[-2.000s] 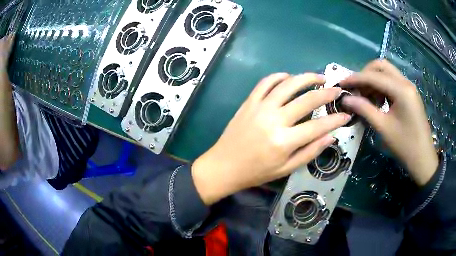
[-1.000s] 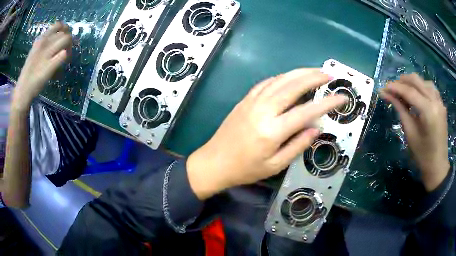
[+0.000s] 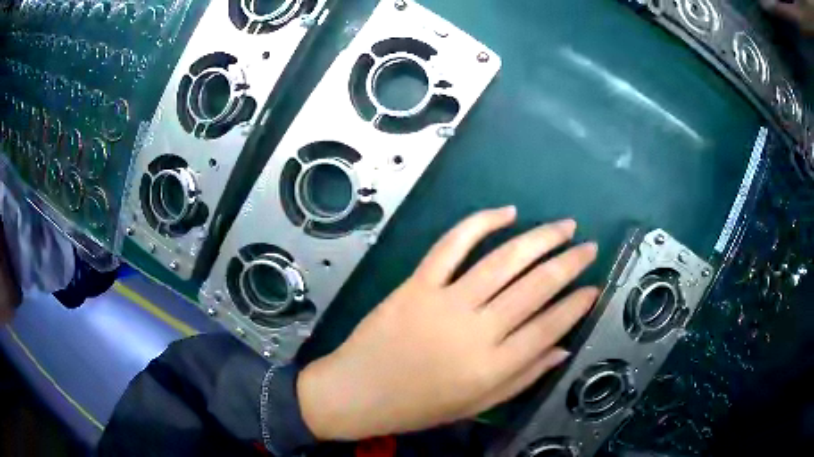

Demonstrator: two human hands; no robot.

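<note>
A silver three-bore housing lies at the lower right, slanting, its lower end cut off by the frame's bottom edge. My left hand is spread flat, back up, just left of this housing, fingers apart, with nothing seen in it. Whether its fingertips touch the housing's left side I cannot tell. My right hand is not in view. Two more three-bore housings lie side by side at the left: the nearer one and the farther one.
A clear blister tray with round pockets lies at the far left, another at the right edge. Linked plates run along the far side at the upper right. The green bench surface lies between. A person's light garment shows at the left edge.
My left hand has left the right housing's bore and lies to its left. My right hand has gone out of view. The view has shifted; the neighbour's raised hand is gone.
</note>
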